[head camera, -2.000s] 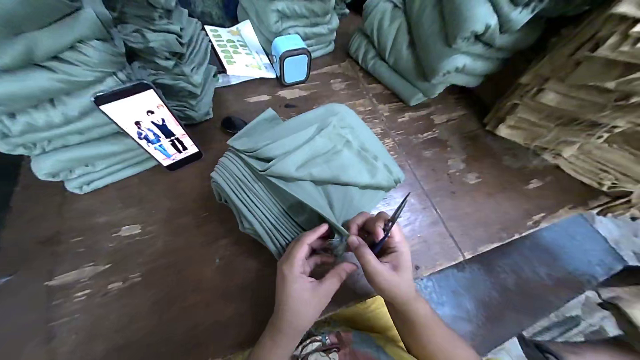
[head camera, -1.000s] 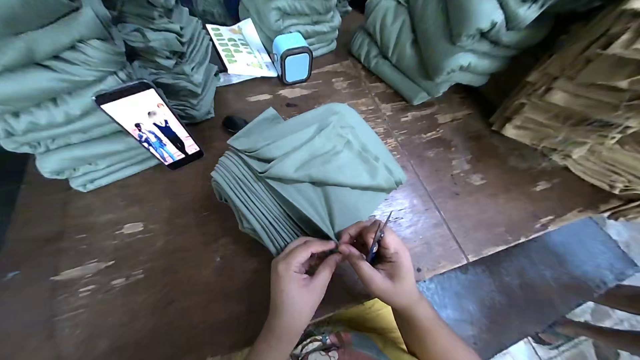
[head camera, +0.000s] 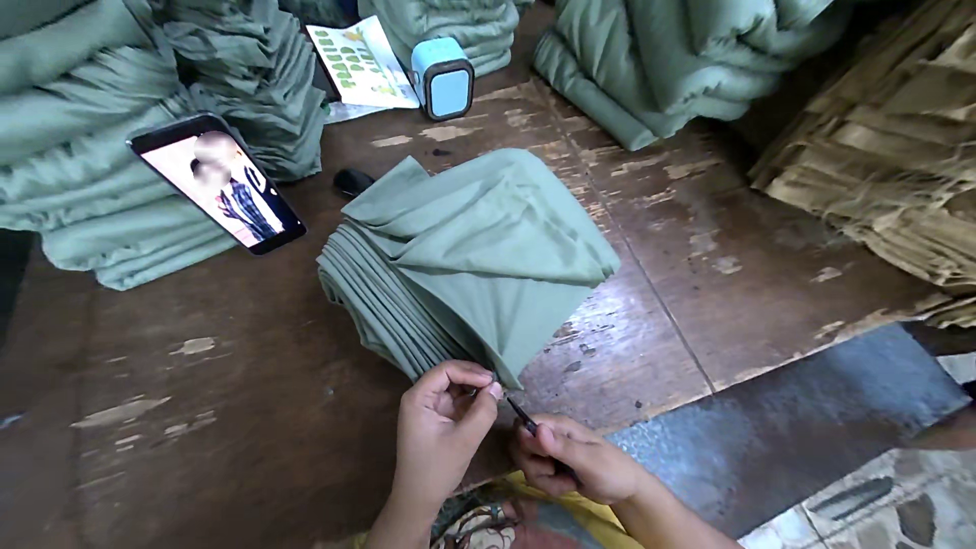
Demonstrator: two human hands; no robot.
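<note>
A stack of folded green fabric pieces (head camera: 488, 244) lies on the worn wooden table, its top piece drawn to a corner toward me. My left hand (head camera: 450, 419) pinches that near corner between thumb and forefinger. Small dark-bladed scissors or thread snips (head camera: 522, 415) are held in my right hand (head camera: 576, 457), the tip pointing at the pinched corner. The handle is mostly hidden by my fingers. Whether the blades are parted cannot be told.
A phone (head camera: 221, 183) with a lit screen leans on green fabric piles (head camera: 114, 152) at left. Behind stand a blue box-shaped device (head camera: 444, 78) and a printed sheet (head camera: 362, 65). More green fabric (head camera: 648, 61) and brown layered material (head camera: 892, 152) are at right. A dark object (head camera: 352, 182) lies beside the stack.
My right hand has moved off the fabric corner, down and to the right, and the snips now point up-left toward the corner. My left hand still holds the corner.
</note>
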